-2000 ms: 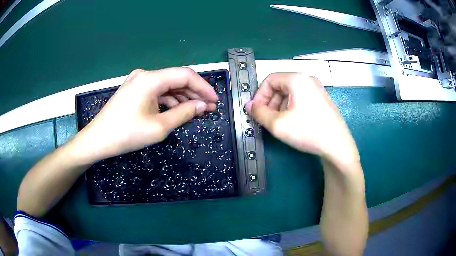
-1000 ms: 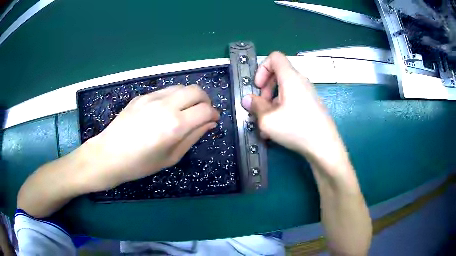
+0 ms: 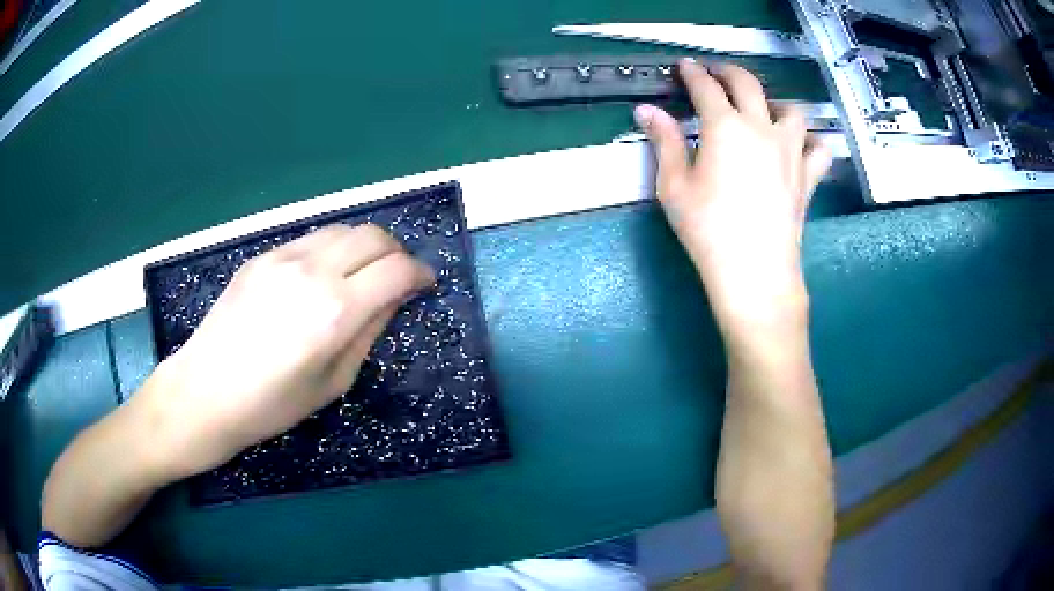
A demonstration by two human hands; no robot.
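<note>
The black parts tray [image 3: 445,381] holds a great many tiny glinting ring parts. My left hand [image 3: 306,329] is over the tray with its fingertips pinched together near the rings; whether a ring is between them is hidden. A dark fixture strip [image 3: 566,81] with a row of round seats lies crosswise on the green belt, beyond the pale rail. My right hand [image 3: 734,156] is at the strip's right end, fingers spread, fingertips over that end and the thumb apart from it.
A silver metal machine frame [image 3: 867,127] stands at the right, with a pale pointed guide rail [image 3: 682,38] behind the strip. A pale rail [image 3: 543,185] runs between bench and belt. A dark object [image 3: 26,346] lies at the far left edge.
The strip beside the tray is gone from there; a strip now lies crosswise on the belt. My right hand has moved forward and opened. The tray appears further left. A dark object shows at far left.
</note>
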